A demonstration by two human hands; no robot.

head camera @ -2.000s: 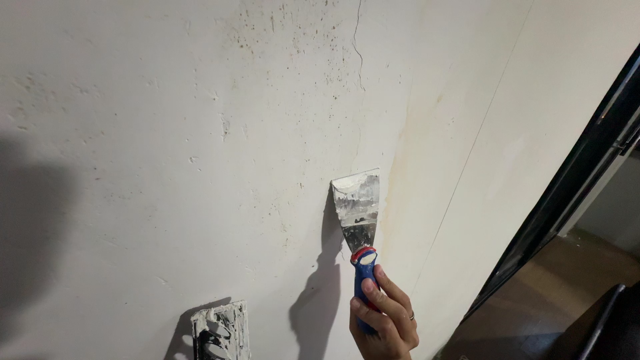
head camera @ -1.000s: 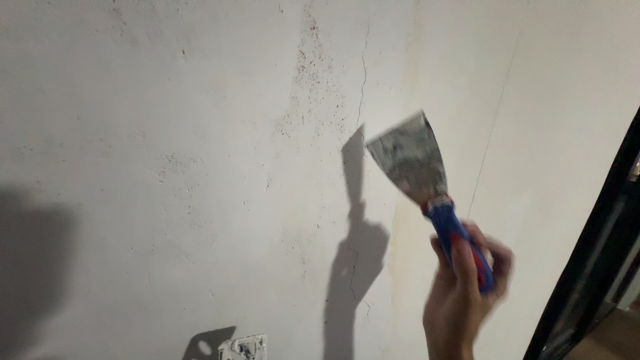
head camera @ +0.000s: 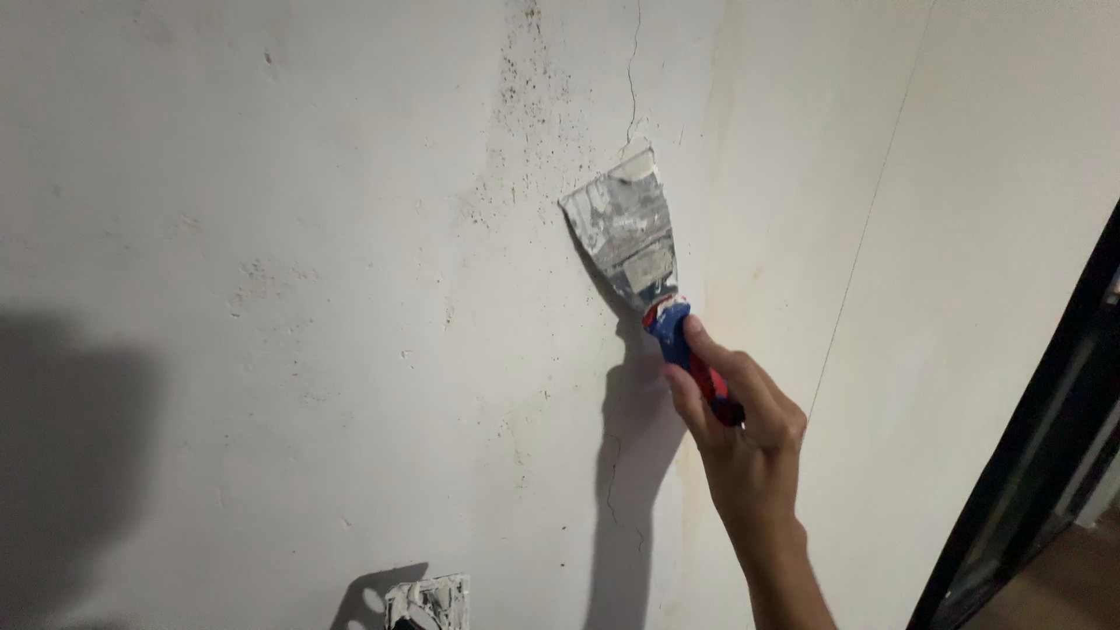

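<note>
My right hand (head camera: 744, 411) grips the blue and red handle of a putty knife (head camera: 626, 232), right of the middle of the view. The wide metal blade, smeared with whitish filler, has its top edge at the white wall (head camera: 350, 219), just below a thin vertical crack (head camera: 632, 79). A little wet-looking filler shows along the blade's upper right corner. At the bottom edge, left of the middle, the end of a second filler-coated tool (head camera: 442, 599) shows; what holds it is out of view. My left hand is not in the frame.
Dark specks and small pits (head camera: 525, 96) mark the wall left of the crack. Another crack (head camera: 612, 490) runs lower down, partly in the hand's shadow. A fine straight line (head camera: 862, 227) slants down the wall at the right. A dark frame (head camera: 1006, 490) stands at the far right.
A second ago the putty knife was farther right, with its shadow apart from it; it has moved left onto the wall by the crack. My right hand has kept its grip.
</note>
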